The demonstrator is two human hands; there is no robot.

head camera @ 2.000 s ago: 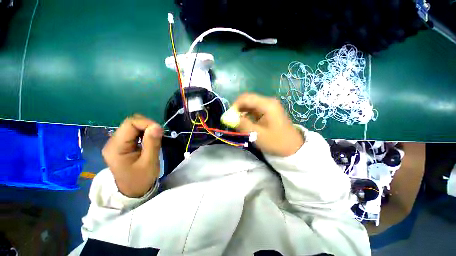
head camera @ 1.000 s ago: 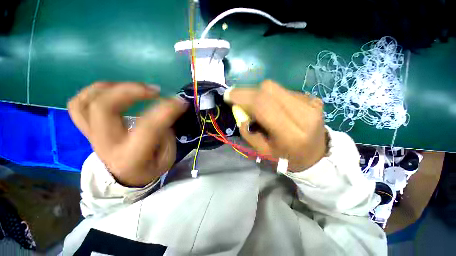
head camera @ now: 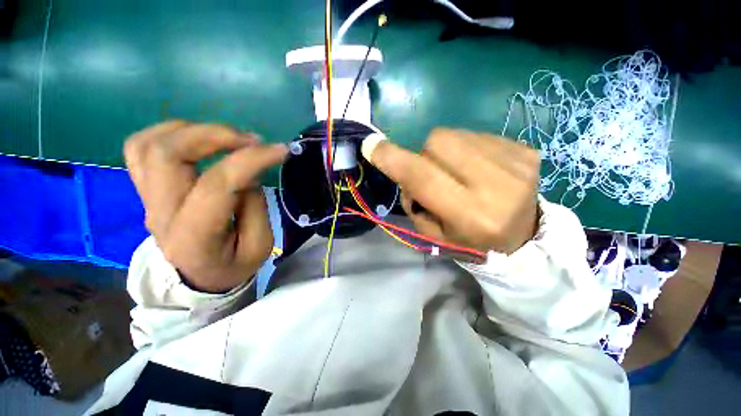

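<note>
The rear housing point(head camera: 345, 93) has a white body and points its dark round open end toward me. A thin whitish sealing ring point(head camera: 282, 191) lies around the opening, with small round tabs. My left hand point(head camera: 203, 199) has a fingertip at the ring's upper left tab, its other fingers apart. My right hand point(head camera: 459, 187), with a pale cover on a fingertip, presses at the upper right of the rim. Red, yellow and black wire leads point(head camera: 390, 231) come from the centre beside a small white block point(head camera: 344, 154). One bundle runs up over the housing.
A tangled pile of whitish rings point(head camera: 617, 134) lies on the green bench point(head camera: 162, 73) at right. A white pigtail cable point(head camera: 455, 8) runs behind the housing. Blue bins point(head camera: 61, 215) are below left. A brown carton point(head camera: 691, 284) with camera units is at lower right.
The ring, stretched between both hands before, now lies around the opening. The yellow cover seen on my right hand is no longer visible. The housing sits higher and further right in the view.
</note>
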